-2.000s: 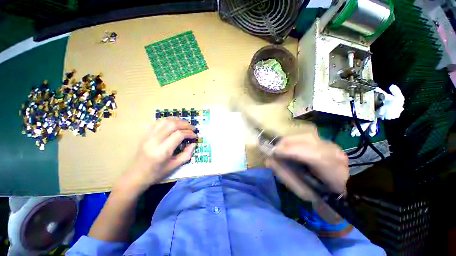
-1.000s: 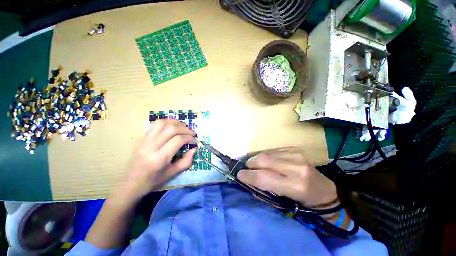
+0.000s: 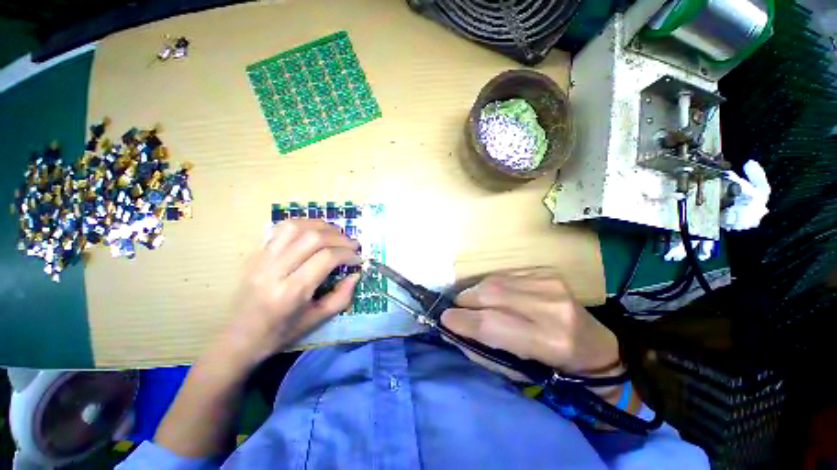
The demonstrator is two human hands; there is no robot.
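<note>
The worked PCB panel lies on a white backing sheet, with dark squares along its top row. My left hand rests over the panel's left and middle part, fingers bent close together near the iron tip; whether a small component is between the fingertips is hidden. My right hand grips the black soldering iron. Its tip and the thin guide tube beside it reach the panel at my left fingertips. A blue band is on my right wrist.
A heap of small components lies left, a few separate components top left. A bare PCB panel lies above the worked one. Tip-cleaning pot, fan, solder feeder with reel and cables stand right.
My right hand has brought the iron left and down from beside the sheet to the panel. Over the last second both hands hold nearly still. The view has shifted slightly.
</note>
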